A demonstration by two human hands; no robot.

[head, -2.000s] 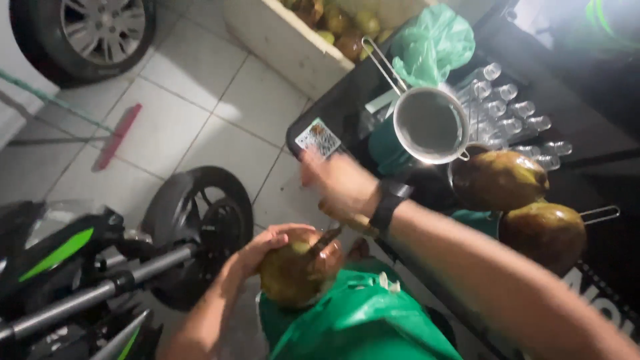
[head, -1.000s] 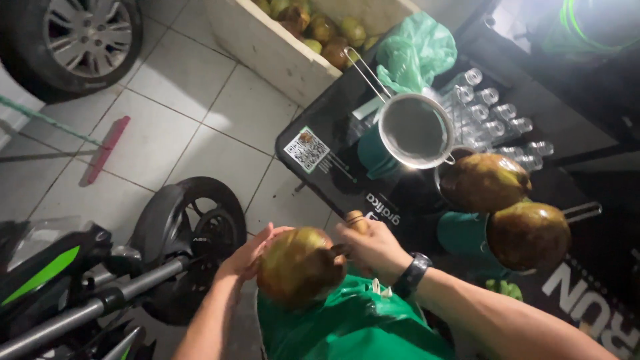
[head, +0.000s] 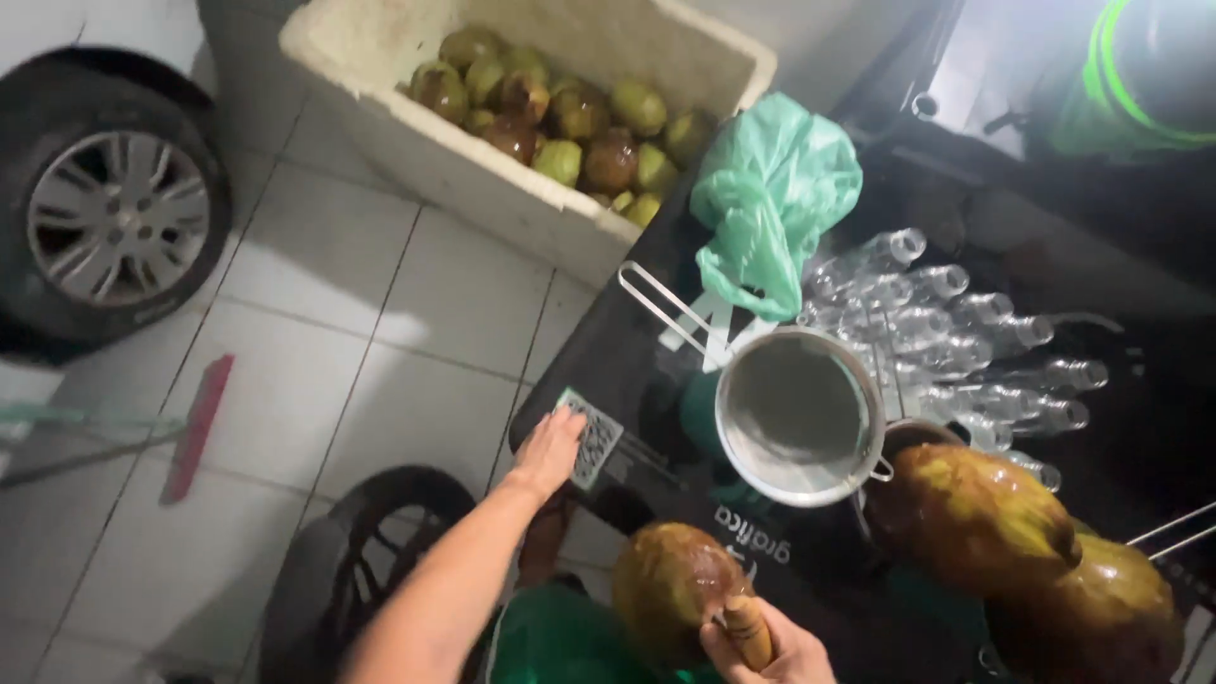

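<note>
My right hand (head: 774, 651) grips a turned wooden handle (head: 749, 632) that meets the side of a green-brown coconut (head: 670, 589) at the bottom centre; the tool's blade or tip is hidden. My left hand (head: 554, 451) reaches over the table corner, its fingers at a printed code square (head: 594, 439); whether it touches the square I cannot tell. Right of the hands, a metal strainer (head: 800, 416) rests over a teal container. Two more coconuts, one (head: 974, 518) above another (head: 1092, 598), sit at the lower right, over vessels partly hidden beneath them.
Several clear bottles (head: 936, 323) stand behind the strainer, beside a green plastic bag (head: 779, 190). A foam box (head: 456, 157) of coconuts is beyond the table (head: 655, 380). On the tiled floor (head: 275, 380) are a car wheel (head: 119, 214), a pink squeegee (head: 198, 427) and another wheel (head: 356, 570).
My left hand has left the coconut and moved out to the table corner. The coconut with the handle against it has moved right, with my right hand. The view has shifted towards the foam box.
</note>
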